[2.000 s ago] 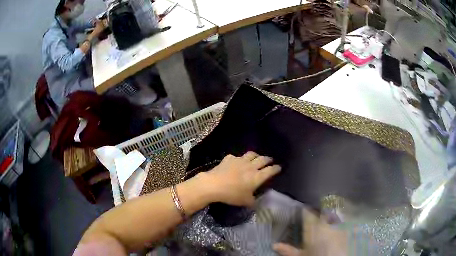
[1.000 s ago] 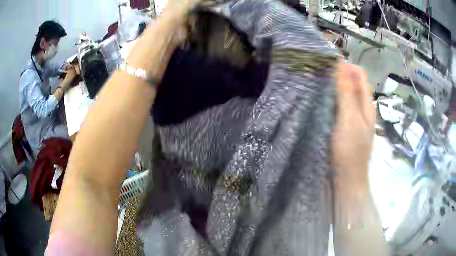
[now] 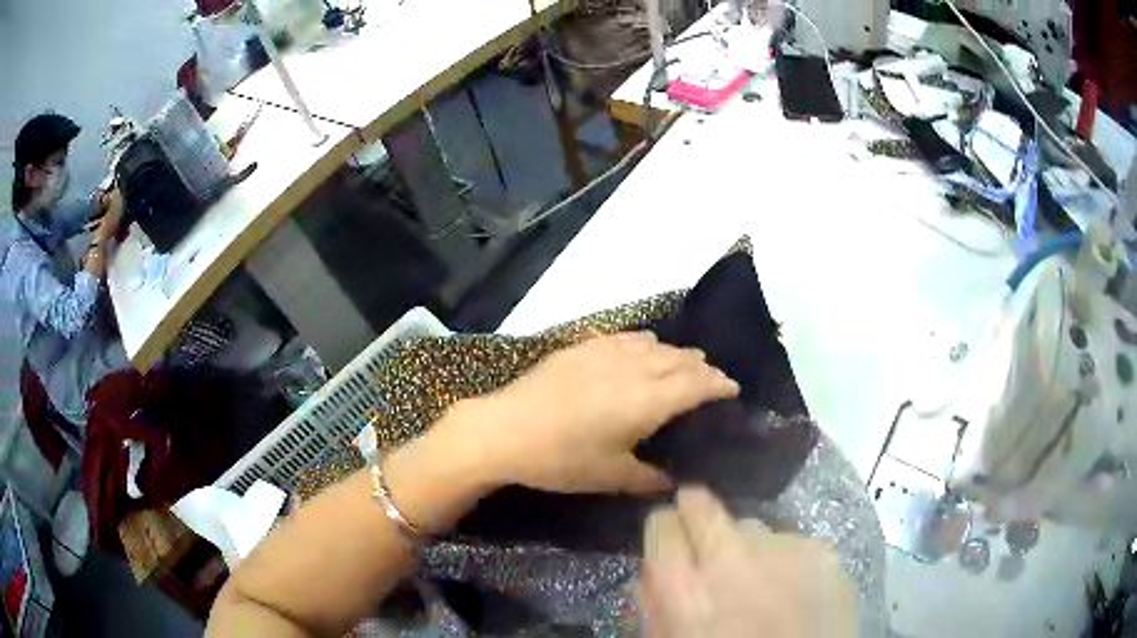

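The dark fabric [image 3: 727,315] lies over the near part of the white table, with a pointed corner towards the back. Patterned gold-speckled fabric [image 3: 455,380] shows along its far and left side. Grey-silver fabric [image 3: 829,523] shows at the near right and below. My left hand [image 3: 599,411] rests on the dark fabric, thumb and fingers apart. My right hand [image 3: 736,573] is blurred at the bottom, its fingertips at the dark fabric close to my left thumb. Its grip cannot be made out.
A white slatted basket [image 3: 327,421] with white pieces [image 3: 237,514] is at left. The sewing machine [image 3: 1060,374] stands right on the white table [image 3: 648,224]. A phone [image 3: 808,87], pink item [image 3: 710,87] and cloth scraps lie at the back. A masked person [image 3: 56,274] sits far left.
The garment, held up before me a second ago, now lies on the table and basket. Both hands have come down onto it. The view has turned down and to the right.
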